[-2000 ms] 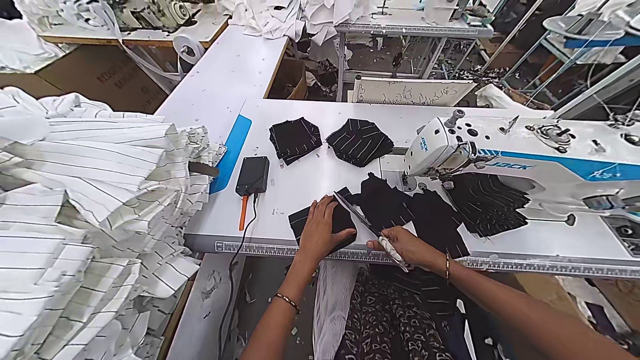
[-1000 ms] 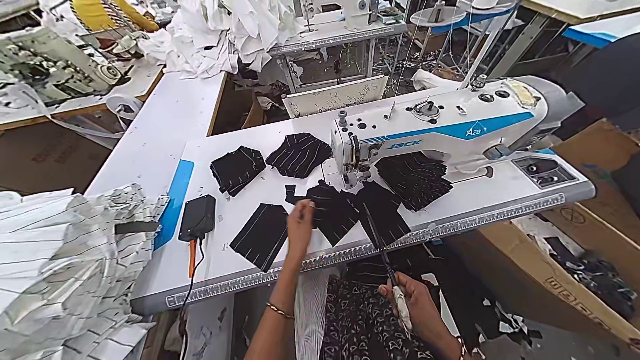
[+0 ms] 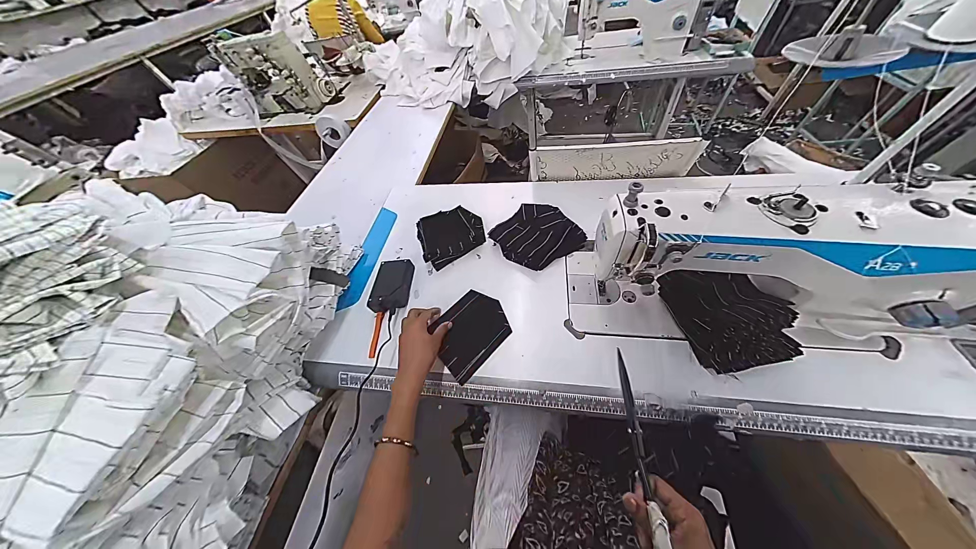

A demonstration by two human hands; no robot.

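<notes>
My left hand [image 3: 421,335] touches the left corner of a black striped fabric piece [image 3: 476,335] near the table's front edge; a small dark bit shows at the fingertips. My right hand [image 3: 667,515] holds scissors [image 3: 631,412] by their wrapped handles, blades pointing up across the table edge. Behind lie two stacks of black striped pieces, one at the left [image 3: 450,235] and one at the right [image 3: 537,235]. Another dark striped stack [image 3: 728,320] lies under the arm of the Jack sewing machine [image 3: 762,248].
White striped fabric [image 3: 152,328] is heaped at the left. A black box [image 3: 391,285] with a cable and an orange tool [image 3: 376,334] lie beside a blue strip [image 3: 370,259]. A ruler tape [image 3: 534,395] runs along the front edge. More machines stand behind.
The black pieces that lay in front of the machine are gone from the tabletop. My left hand has moved from them to the fabric piece at the left. The view has shifted.
</notes>
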